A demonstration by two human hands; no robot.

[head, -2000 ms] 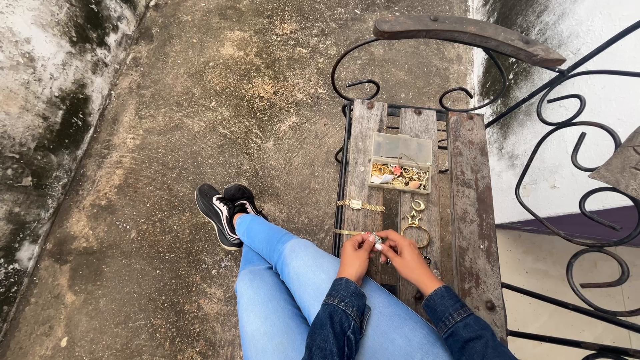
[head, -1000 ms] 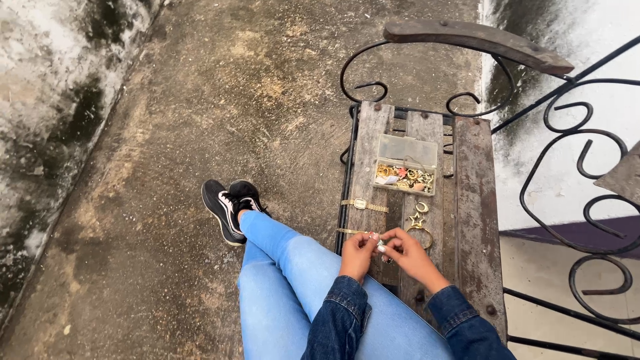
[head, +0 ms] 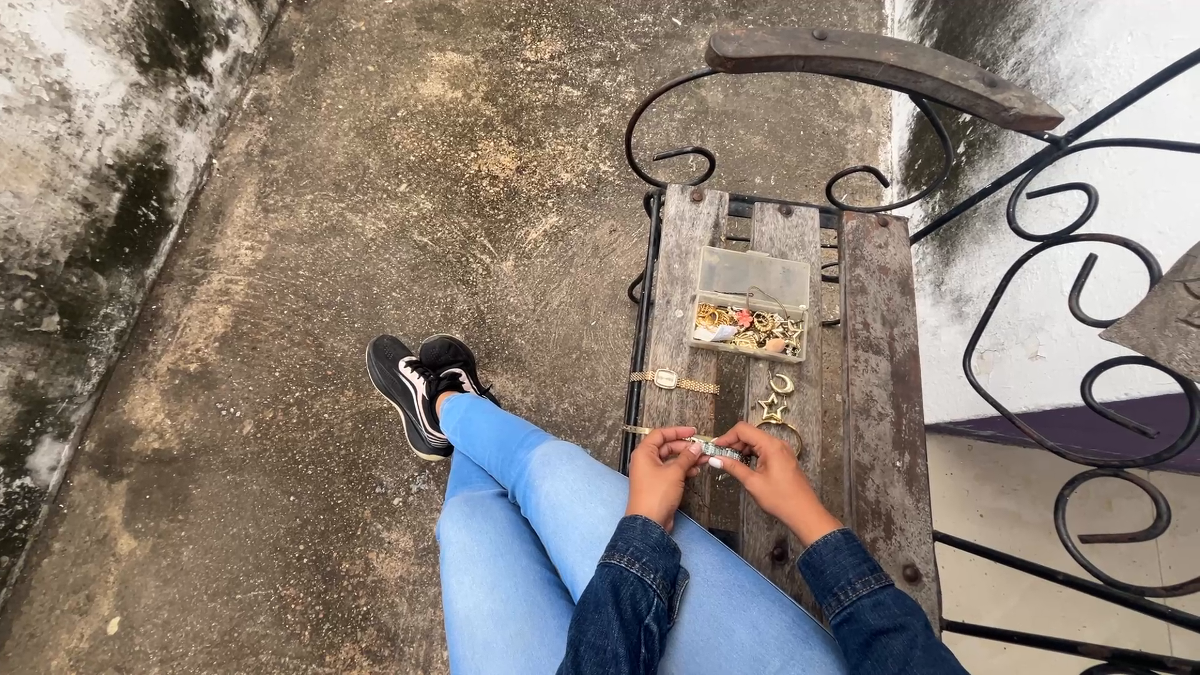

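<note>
Between the fingertips of my left hand (head: 664, 469) and my right hand (head: 771, 469) is a silver-coloured wristwatch or bracelet (head: 720, 451), held over the bench slats. Just beyond my hands a gold wristwatch (head: 667, 379) lies stretched across a slat. A second gold band (head: 637, 429) lies partly hidden behind my left hand. Right of these, a gold crescent (head: 781, 383), a gold star (head: 772, 409) and a round gold bangle (head: 796, 435) are in a column. Farther away stands an open clear plastic box (head: 756, 272) of mixed jewellery.
The bench has weathered wooden slats (head: 886, 375), a black scrolled iron frame (head: 984, 309) and a wooden armrest (head: 872, 66). My crossed legs (head: 534, 506) in jeans lie left of it, above a concrete floor (head: 394, 187). Stained walls stand on both sides.
The silver piece between my fingers now shows as a longer band. Both hands stay close together over the bench. The jewellery on the slats has not moved.
</note>
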